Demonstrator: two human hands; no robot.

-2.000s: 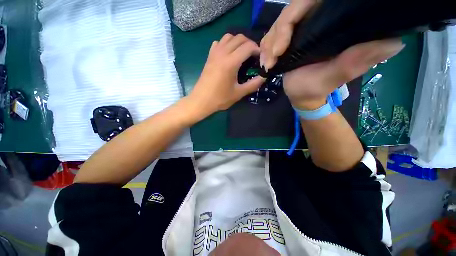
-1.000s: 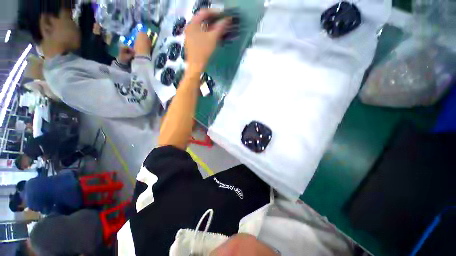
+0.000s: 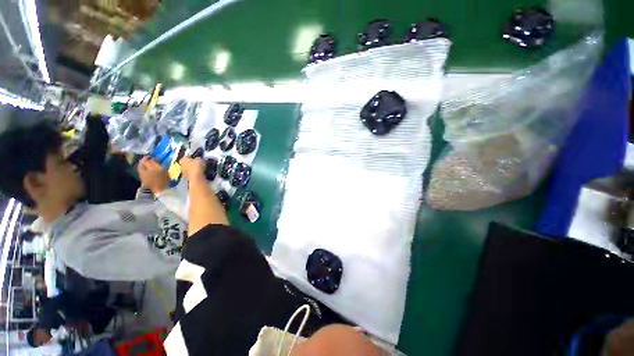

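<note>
My left arm stretches far left. My left hand is small at the edge of a white sheet that bears several black glossy housings. A dark housing lies at its fingertips; whether my fingers grip it is unclear. On the near white ribbed foam sheet lie one housing in its upper part and one housing near its lower edge. A bit of skin, seemingly my right hand, is cut off at the lower right corner beside a blue cord; its fingers are hidden.
A person in a grey sweatshirt works at the left, hands near a blue item. Several housings stand along the green surface at the top. A clear bag of grainy screws, a blue box and the black mat are at right.
The view has swung left from the mat. My left hand has left the mat, carried a dark housing leftward and is now at the far sheet. The powered screwdriver is out of view.
</note>
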